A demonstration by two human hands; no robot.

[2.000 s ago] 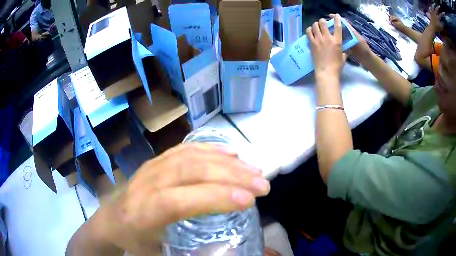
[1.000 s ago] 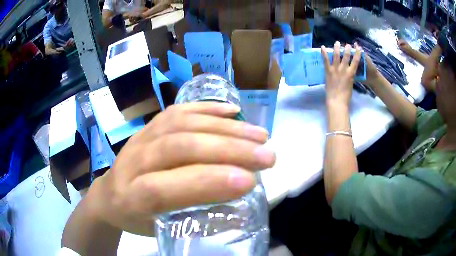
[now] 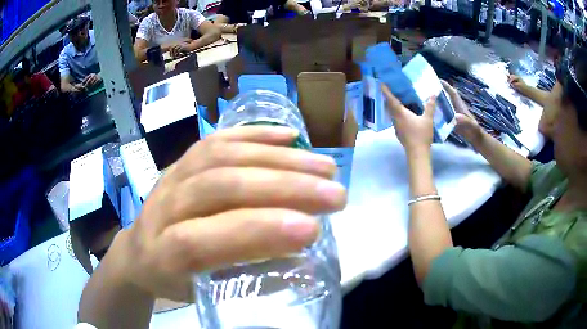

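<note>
My left hand (image 3: 219, 193) comes in from the lower left and is wrapped over a clear plastic bottle (image 3: 277, 292), close to the camera. The bottle's rounded end shows above my fingers; its lower end is cut off by the bottom edge. My thumb is hidden. My right hand is not in view. Behind the bottle are open blue-and-white cartons: a white-faced one (image 3: 168, 106) at the left, a lower one (image 3: 87, 183) at the far left, and one with a raised brown flap (image 3: 322, 106) behind the bottle. My hand and the bottle hide parts of them.
A person in green at the right holds a carton (image 3: 418, 83) in both hands over the white bench cover (image 3: 380, 199). Dark strips (image 3: 483, 106) and clear plastic (image 3: 460, 51) lie beyond. A metal post (image 3: 116, 77) stands at back left. Other people sit behind.
The view has tilted up, showing more people behind. My left hand stays wrapped on the bottle, which sits higher than at first. The neighbour's carton has turned and its flaps now stand apart.
</note>
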